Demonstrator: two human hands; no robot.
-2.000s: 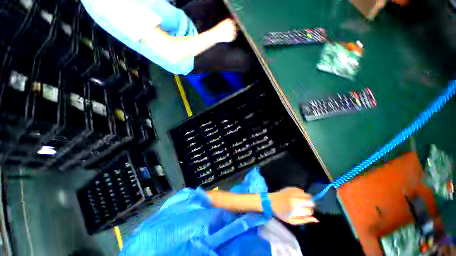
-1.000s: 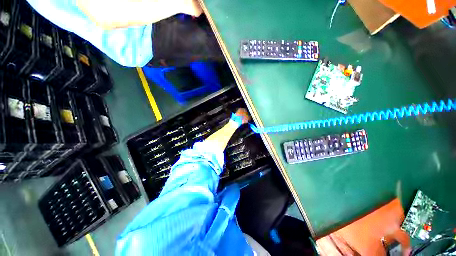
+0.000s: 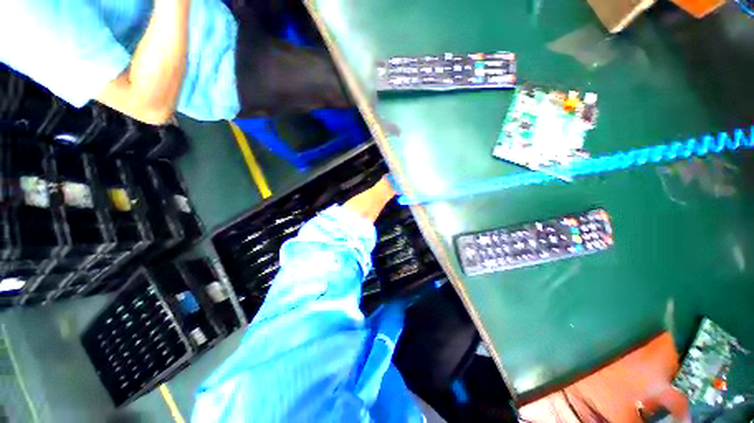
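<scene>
My left hand (image 3: 383,192) is at the bench edge, over the black slotted tray (image 3: 285,240). Its fingers are hidden, so its hold cannot be told. The blue coiled cord (image 3: 653,155) runs right from it across the bench. My right hand (image 3: 671,403) is blurred and cut off at the bottom, over the orange-brown fixture base (image 3: 624,368); its hold cannot be told. A green circuit board (image 3: 701,363) lies right of it. Another circuit board (image 3: 546,128) lies farther back, partly under the cord.
Two remote controls lie on the green bench, one behind (image 3: 446,71) and one in front (image 3: 536,241) of the cord. A neighbouring person's bare arm (image 3: 161,70) is at upper left. Stacked black trays (image 3: 74,206) stand left. A cardboard piece (image 3: 618,12) lies at upper right.
My left arm has swung from near my lap up to the tray. Compared with one second ago, my left hand is more hidden at the bench edge. The neighbour's arm has moved left.
</scene>
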